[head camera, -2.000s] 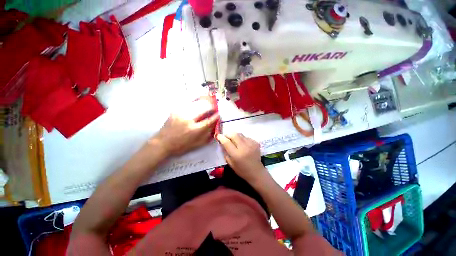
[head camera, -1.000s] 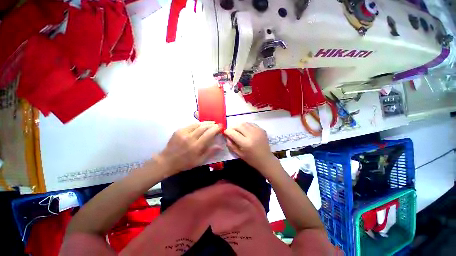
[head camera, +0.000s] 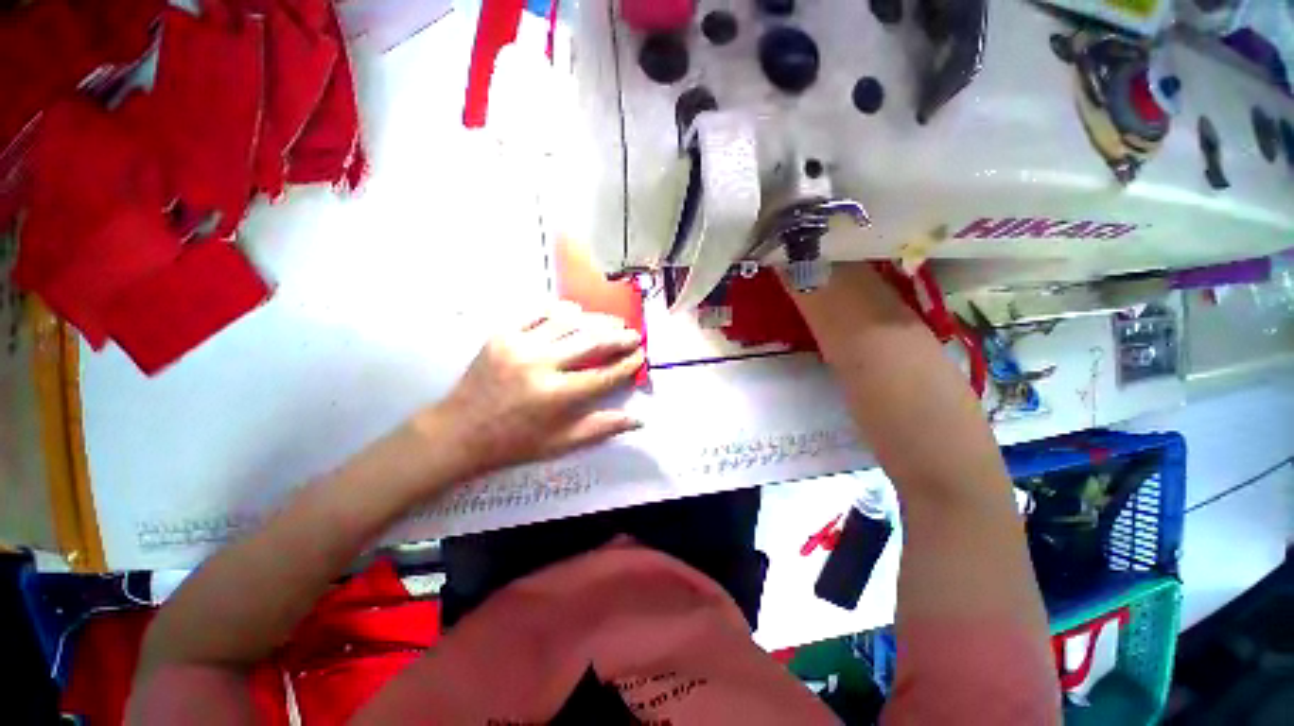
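A red fabric piece (head camera: 610, 295) lies flat on the white table by the presser foot and needle (head camera: 642, 281) of the sewing machine (head camera: 908, 156). My left hand (head camera: 546, 376) lies palm down with its fingers on the near part of this piece. My right forearm reaches under the machine arm, right of the needle. My right hand (head camera: 837, 294) is mostly hidden behind the machine head, so its fingers do not show. Red sewn pieces (head camera: 759, 315) lie under the machine arm beside it.
Stacks of red pieces (head camera: 135, 213) lie at the left. A red strip (head camera: 490, 64) lies behind. Small tools (head camera: 1015, 376) and a square tray (head camera: 1147, 345) are at the right. Blue crate (head camera: 1135, 461) and green basket (head camera: 1161, 652) stand below.
My right hand has left the near edge of the red piece and moved right and back under the machine arm. My left hand has moved up onto the piece. The view has shifted.
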